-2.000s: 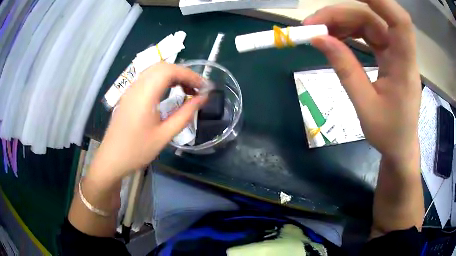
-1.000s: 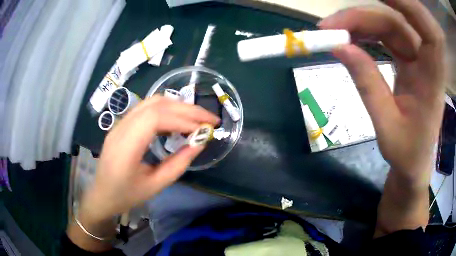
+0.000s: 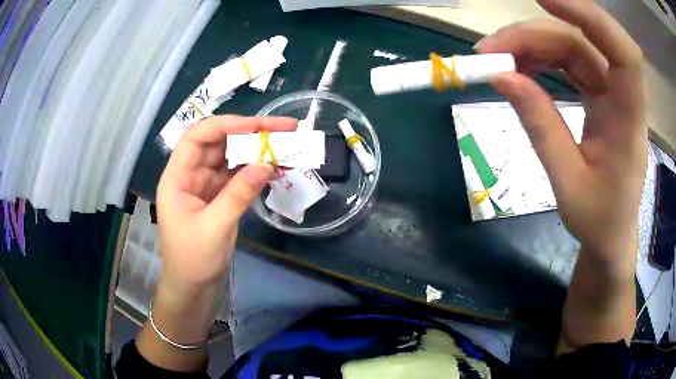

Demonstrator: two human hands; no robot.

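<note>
My right hand (image 3: 574,126) holds a long white label roll (image 3: 404,77) with a yellow rubber band by its right end, above the mat. My left hand (image 3: 204,192) holds a shorter white label roll (image 3: 296,148), also yellow-banded, over the left part of the round clear tub (image 3: 326,228). In the tub are a small banded roll (image 3: 358,148), a black square device (image 3: 336,159) and a white piece with red marks (image 3: 296,194). The left hand and its roll hide part of the tub.
A banded bag of labels (image 3: 222,83) lies behind the tub. A shallow box (image 3: 519,159) with printed sheets and a green strip is at right. Stacked white foam-like sheets (image 3: 96,104) stand at left. A phone (image 3: 663,215) is at far right, a pale ledge (image 3: 445,26) at the back.
My left hand has turned from a grip low in the tub to hold a banded roll level above it. My right hand keeps its roll, shifted slightly.
</note>
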